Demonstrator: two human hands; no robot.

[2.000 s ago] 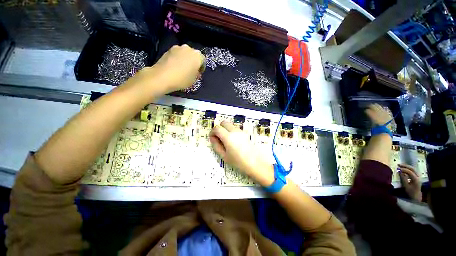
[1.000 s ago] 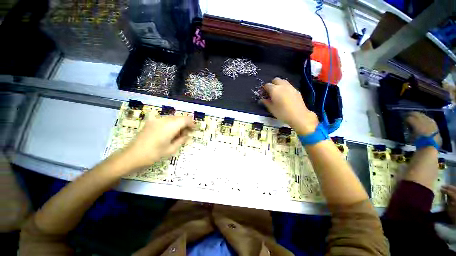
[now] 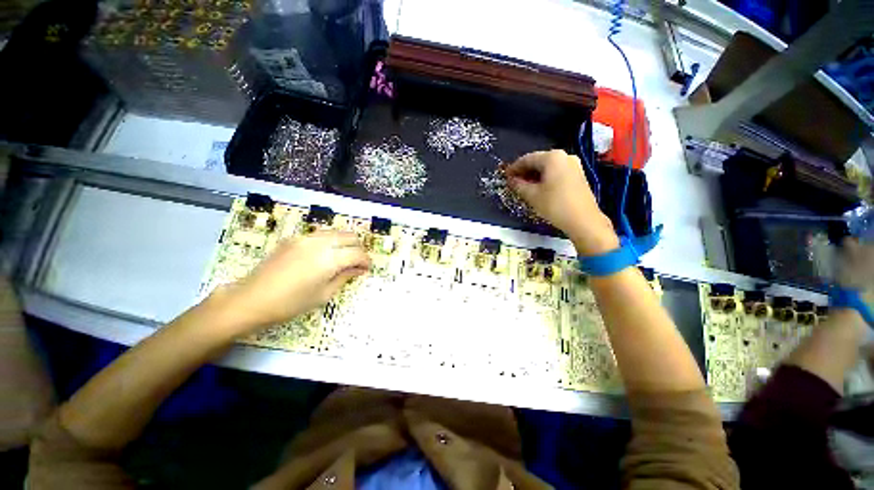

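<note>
Cream-yellow circuit board panel (image 3: 450, 311), with black connectors (image 3: 380, 226) along its far edge, lies on the pale rails. My left hand (image 3: 307, 273) is over its left part, palm down, thumb and fingertips close together near the boards; anything between them is hidden. My right hand (image 3: 551, 191), with a blue wrist strap (image 3: 613, 258), is over the right heap of small silvery components (image 3: 498, 187) in the black tray (image 3: 446, 196). Its fingertips are pinched, with a tiny dark spot at them, too small to name. Two other heaps (image 3: 391, 167) lie left of it.
A black side bin (image 3: 300, 153) holds another silvery heap. Behind the tray are brown strips (image 3: 489, 69) and a red container (image 3: 628, 129). A blue cord (image 3: 630, 182) rises from my strap. Stacked boards (image 3: 168, 57) stand far left. Another person's arm (image 3: 815, 359) works at right.
Two seconds ago my left hand was over the tray and my right over the boards; they have changed places. Since one second ago my right hand has risen slightly; my left has barely moved.
</note>
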